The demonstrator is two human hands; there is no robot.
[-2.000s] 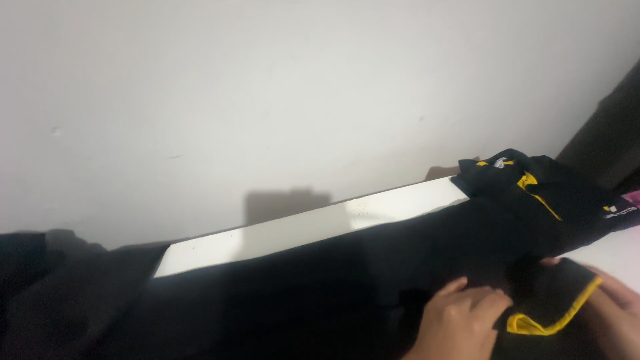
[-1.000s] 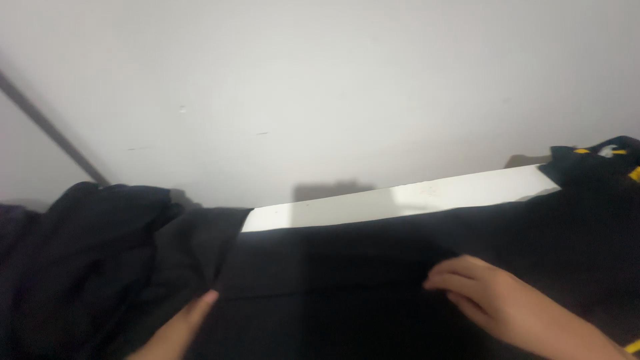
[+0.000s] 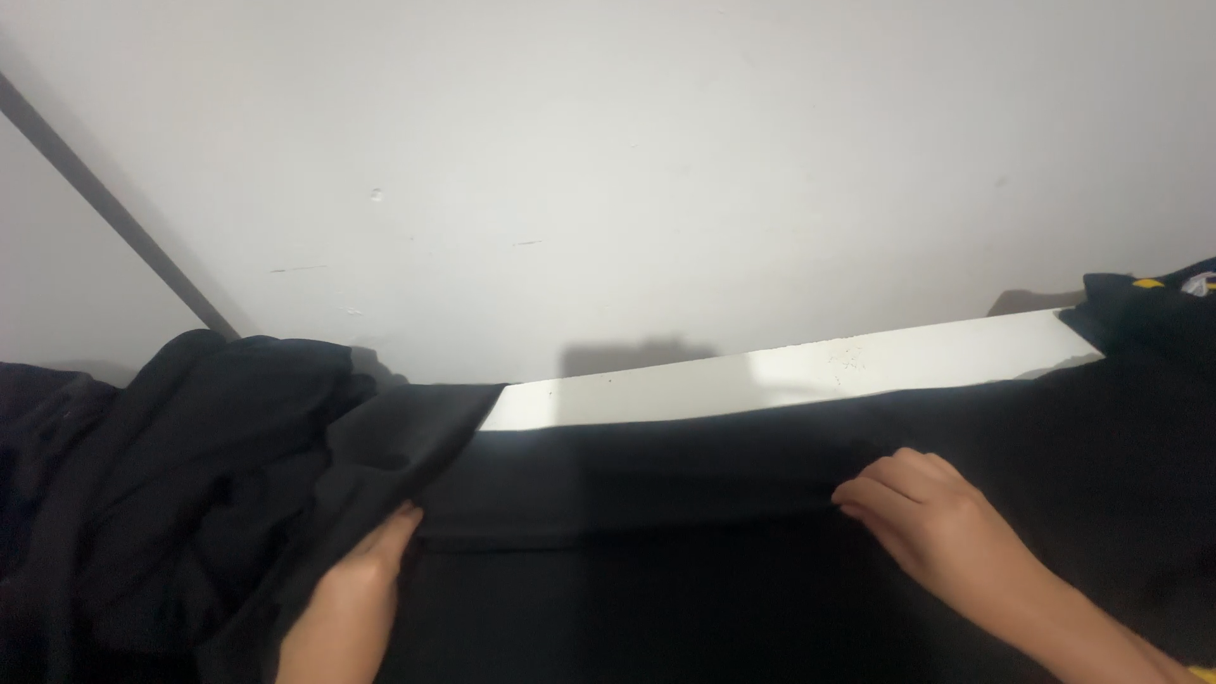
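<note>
Black fabric (image 3: 665, 589) lies spread over a white surface (image 3: 646, 394), of which a strip shows along the wall. My left hand (image 3: 366, 579) is at the lower left, its fingertips at the edge of a bunched dark cloth (image 3: 218, 494); whether it grips the cloth cannot be told. On the right, my right hand (image 3: 917, 503) pinches the black fabric between thumb and fingers, near a long crease. At the far right is a folded black garment (image 3: 1140, 313) with yellow and white details.
A pale wall (image 3: 665, 171) with small marks rises behind the white surface. A dark narrow strip (image 3: 114, 199) slants down the wall at the left. A brownish object (image 3: 1031, 302) shows by the wall beside the garment at the right.
Two seconds ago both hands were at a yellow-edged black piece on the right, which is no longer in them. Both are now over the black fabric, apart from each other. The view has swung left.
</note>
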